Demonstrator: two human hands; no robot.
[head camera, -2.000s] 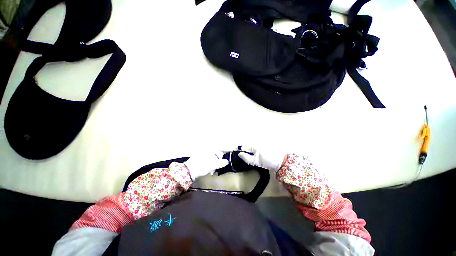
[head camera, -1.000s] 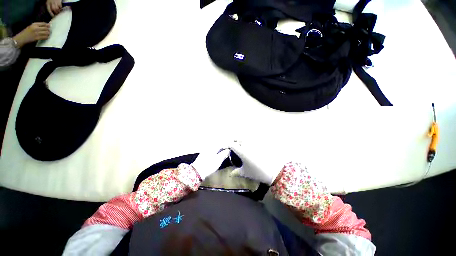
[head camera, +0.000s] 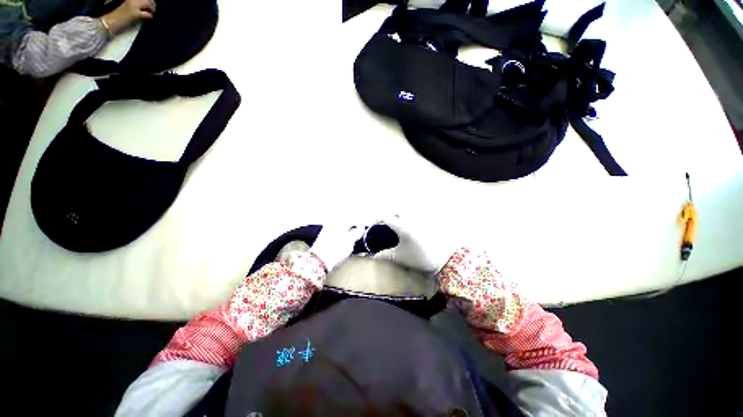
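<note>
A black crescent bag lies at the table's front edge against my apron, its zipper line (head camera: 379, 294) showing below my hands and part of its black band curving at the left. My left hand (head camera: 332, 246), in a white glove, and my right hand (head camera: 411, 248), also in a white glove, meet over the bag's strap (head camera: 381, 238). Both hands grip the strap, which shows as a dark patch between them. A small metallic glint is beside my left fingers. The gloves blend into the white table, so the fingertips are hard to make out.
A pile of black bags (head camera: 456, 122) with loose straps and rings lies at the back right. A single black bag (head camera: 114, 195) lies at the left, another behind it under a person's hand (head camera: 130, 11). A yellow-handled tool (head camera: 688, 224) lies near the right edge.
A person's hand and sleeve have come in at the upper left and reached over the far bag. My hands have shifted around the strap, with a larger dark patch now showing between them.
</note>
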